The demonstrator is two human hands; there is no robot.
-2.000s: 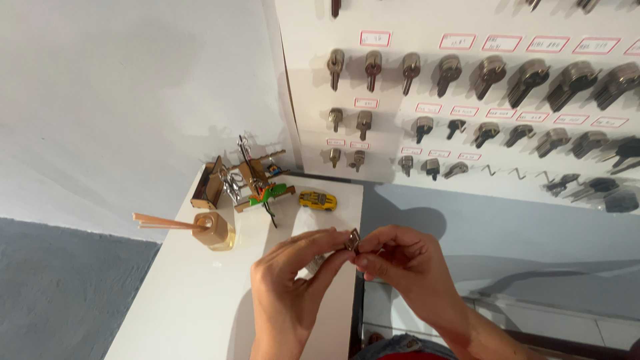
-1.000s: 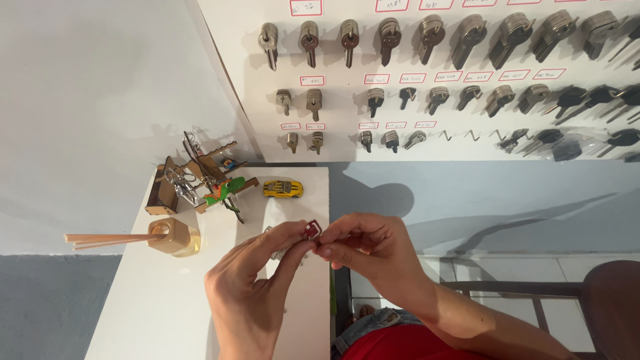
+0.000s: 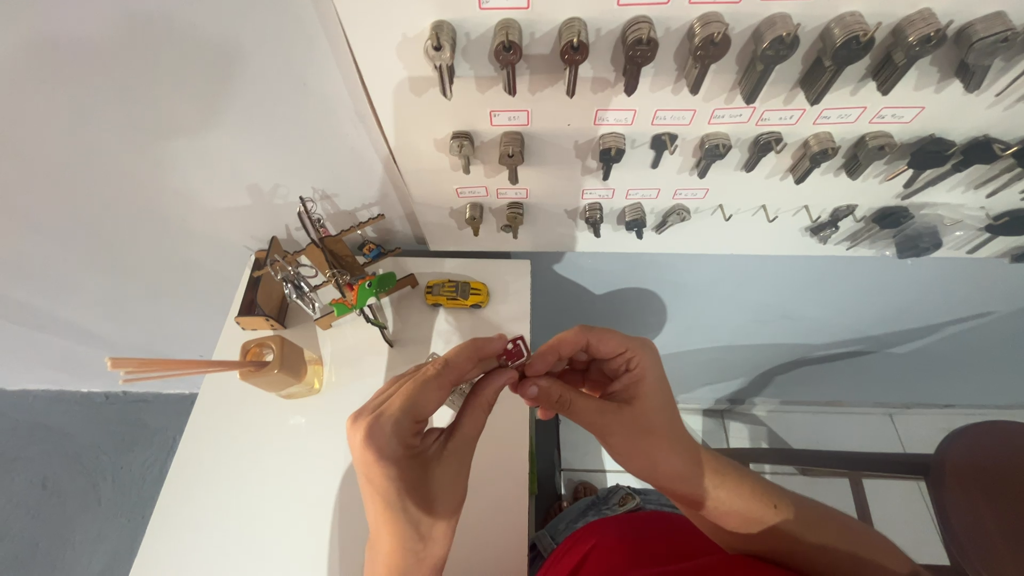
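Note:
Between the thumb and forefinger of my left hand point(image 3: 436, 428) is a small red piece with a pale edge point(image 3: 516, 352). My right hand point(image 3: 612, 384) touches the piece's right side with pinched fingertips; whether it grips the piece itself cannot be told. Both hands are over the right edge of the white table point(image 3: 304, 480). Behind my left fingers, a light-coloured object with small markings point(image 3: 460, 394) is partly hidden. Beyond the hands lies a yellow toy car point(image 3: 457, 294).
A wooden keychain stand point(image 3: 336, 256) with a green crocodile figure point(image 3: 372, 292) stands by a reed diffuser point(image 3: 276, 366). Key blanks point(image 3: 640, 52) hang on a white wall panel in rows. A dark chair point(image 3: 976, 488) is at the lower right.
The red face of the small piece shows now, where two seconds ago it looked dark and metallic. Both hands stay together. The view has shifted to the right.

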